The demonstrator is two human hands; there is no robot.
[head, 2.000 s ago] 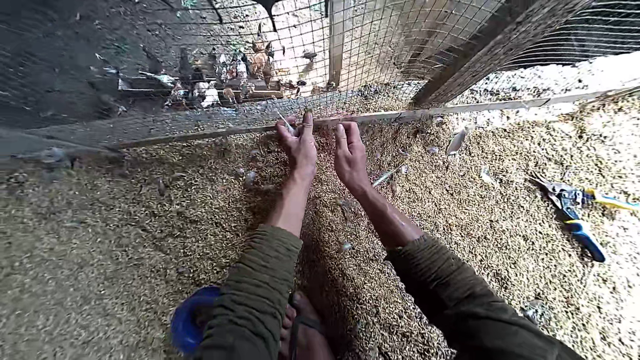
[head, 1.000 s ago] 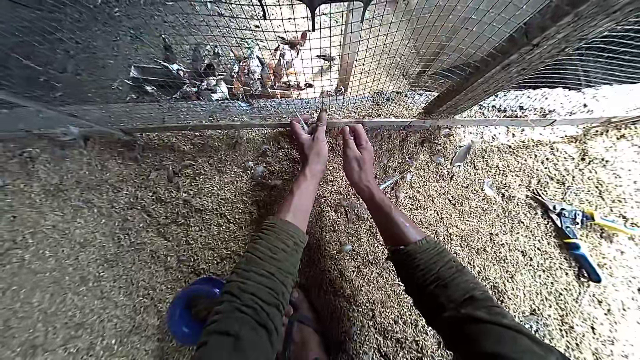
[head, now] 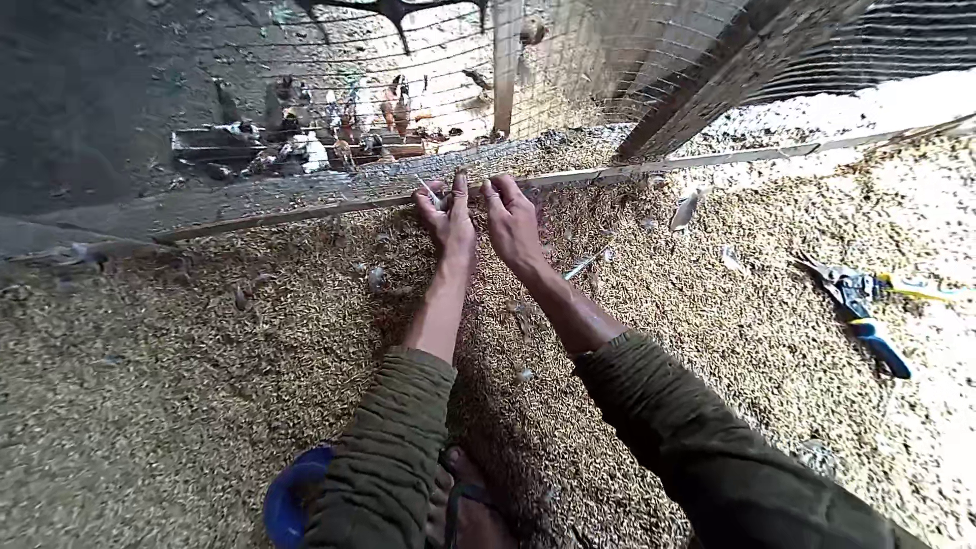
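Note:
My left hand [head: 450,221] is at the bottom edge of the wire mesh [head: 568,91], against the thin wooden strip [head: 305,215]. A thin pale piece, perhaps a cable tie or wire, pokes out between its thumb and fingers. Just to its right, my right hand [head: 512,217] has thumb and fingertips pinched together by the same strip; anything between them is too small to tell. The two hands are close but apart. Snips with blue and yellow handles [head: 858,305] lie well to the right on the husk-covered ground [head: 648,305].
Behind the mesh, several chickens [head: 305,149] gather at a trough [head: 206,149]. A slanted wooden post [head: 709,84] rises at the right. A blue bowl [head: 282,503] is beside my sandalled foot [head: 476,511]. Feathers [head: 686,210] and a thin white strip [head: 585,263] lie on the husks.
My right hand's fingers have drawn in to a pinch near the wooden strip. My left hand stays by the strip with the pale piece.

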